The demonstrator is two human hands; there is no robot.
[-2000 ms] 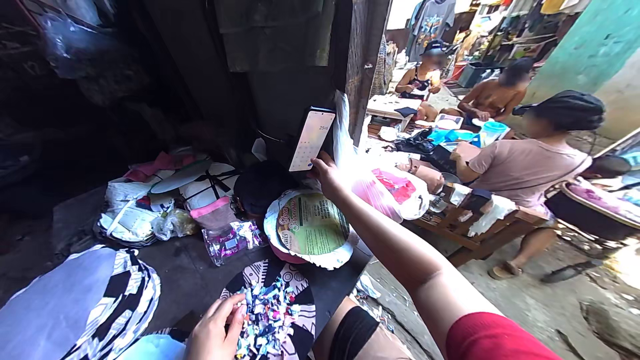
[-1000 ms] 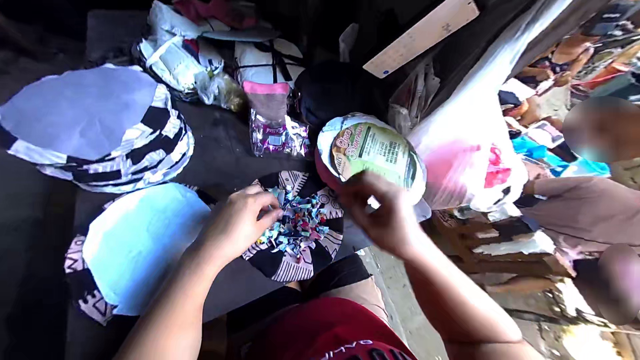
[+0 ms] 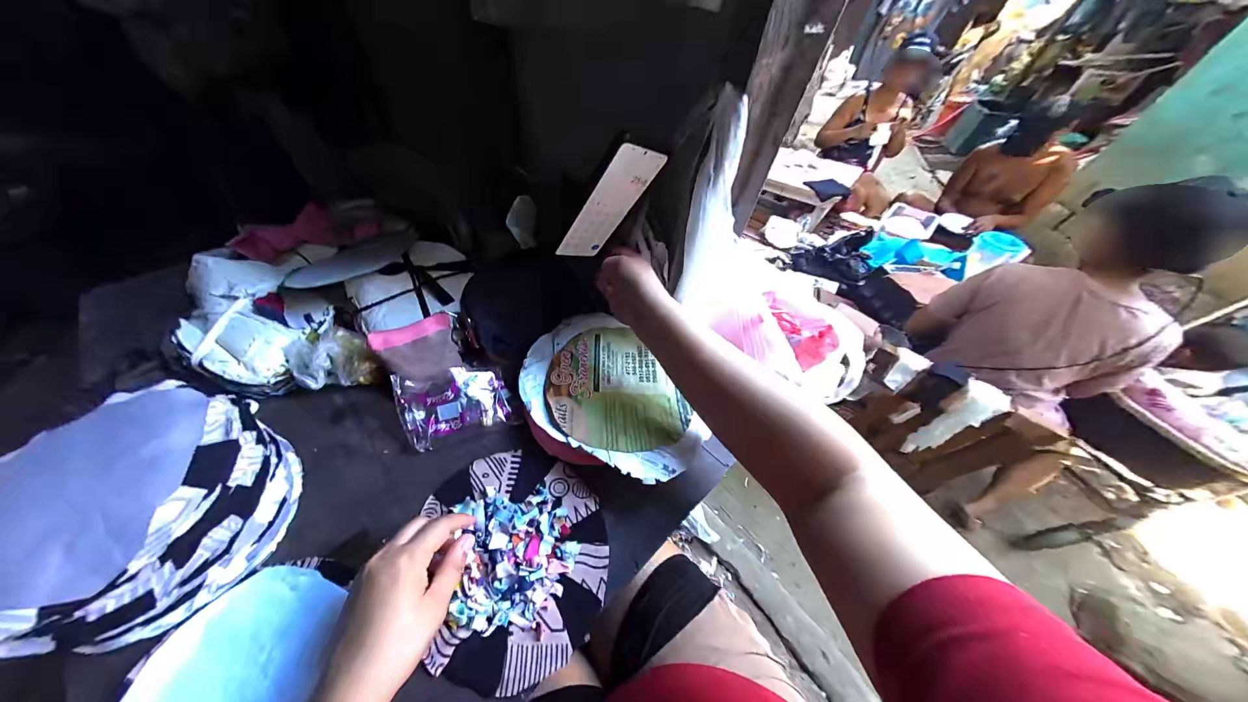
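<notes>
My left hand point(image 3: 414, 585) rests at the left edge of a pile of small colourful scraps point(image 3: 517, 556), its thumb and fingers bent around some of them; whether it grips any is unclear. Under the pile lies a round black-and-pale patterned fabric piece point(image 3: 507, 673). My right arm stretches forward, and my right hand point(image 3: 629, 283) is near the lower end of an upright phone-like white panel point(image 3: 612, 200); whether the fingers touch it cannot be told. Below that hand sits a round container point(image 3: 624, 390) with a green printed disc inside a pale ragged rim.
Stacked round pieces point(image 3: 97, 497) and a light blue disc point(image 3: 244, 643) lie at left. Behind are a purple printed plastic packet point(image 3: 453, 405), wrapped bundles point(image 3: 239, 341) and a dark round object. A white plastic bag point(image 3: 717, 224) hangs by a wooden post point(image 3: 780, 97). Several people sit at right.
My right hand has moved from above the round container forward to near the white panel. My left hand stays at the scraps. The view has shifted markedly.
</notes>
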